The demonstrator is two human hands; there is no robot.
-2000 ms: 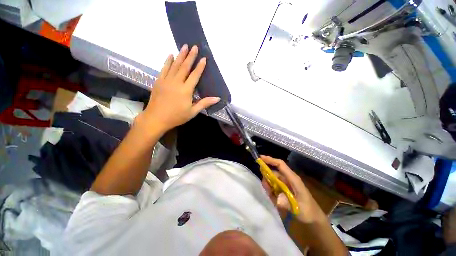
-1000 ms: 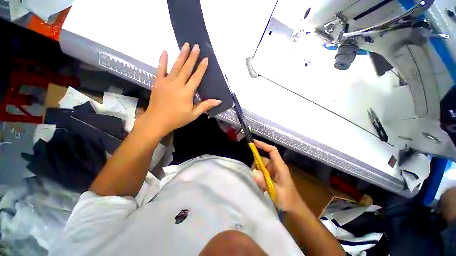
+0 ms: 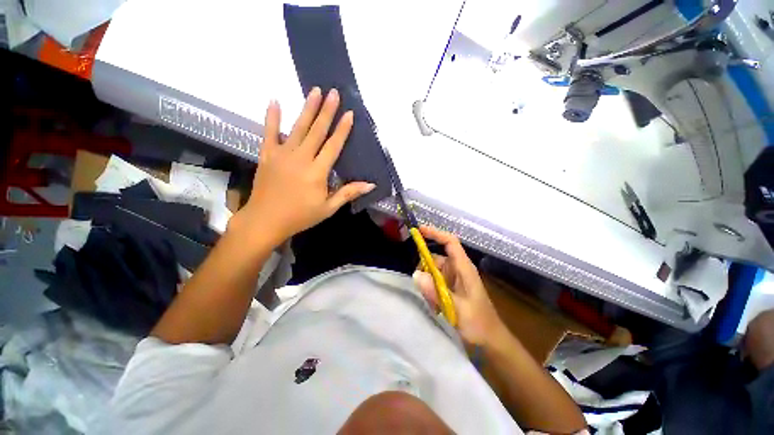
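Note:
A dark, slightly curved collar piece (image 3: 322, 51) lies on the white table, its near end at the ruler-marked front edge. My left hand (image 3: 297, 174) lies on it with fingers spread, pressing it flat. My right hand (image 3: 458, 285) holds the yellow handles of the fabric shears (image 3: 430, 272). The dark blades lie along the right edge of the piece near its rounded end. Whether the blades are open or closed on it is hard to tell.
The sewing machine head (image 3: 687, 110) and needle area stand at upper right. Black thread snips (image 3: 638, 211) lie on the table at right. Dark cut pieces (image 3: 127, 263) and white offcuts (image 3: 199, 191) are heaped at left below the table. A cardboard carton (image 3: 530, 327) is under the table.
The shears and my right hand have moved up and left, so the blades now run along the piece's right edge. My left hand stays on the piece.

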